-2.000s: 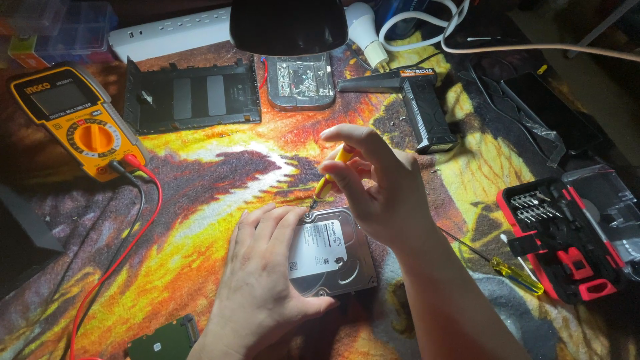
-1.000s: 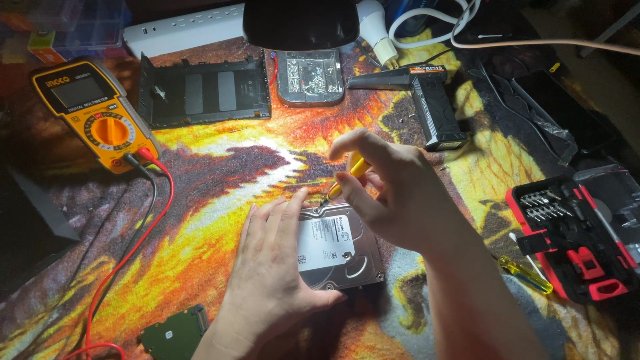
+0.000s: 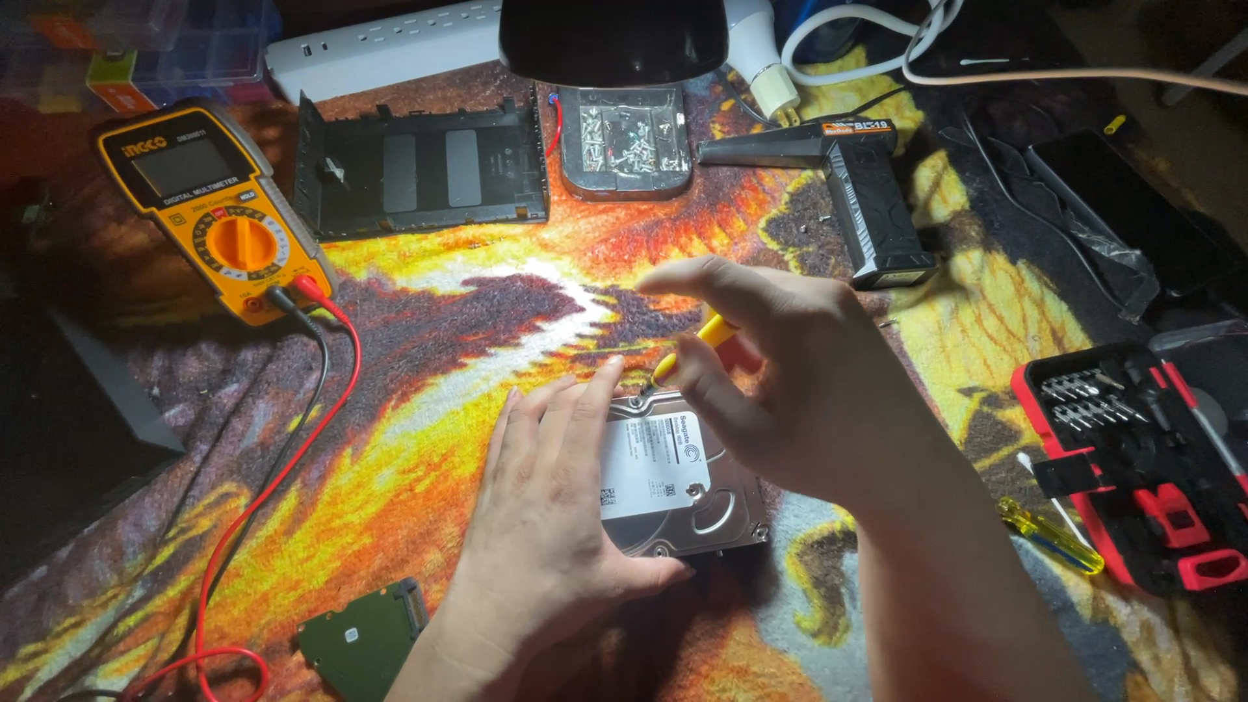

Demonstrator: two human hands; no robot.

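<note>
A Seagate hard disk drive with a white label lies on the patterned cloth. My left hand is laid over its left part, fingers forward and thumb along the near edge, holding it. Above the drive's far edge my right hand grips a yellow-handled screwdriver, tilted, its tip at a screw near the far left corner. My palm and fingers hide part of the handle. A green circuit board lies at the near left, partly behind my left forearm.
An INGCO multimeter with leads lies left. Behind are a black plastic cover, a tray of screws, a power strip and a black tool. Right are a red-black bit case and a transparent yellow-handled screwdriver. A dark lamp head overhangs.
The right hand's fingers have shifted around the screwdriver handle, while its tip stays at the drive's far edge. The left hand still holds the drive. The view has shifted slightly.
</note>
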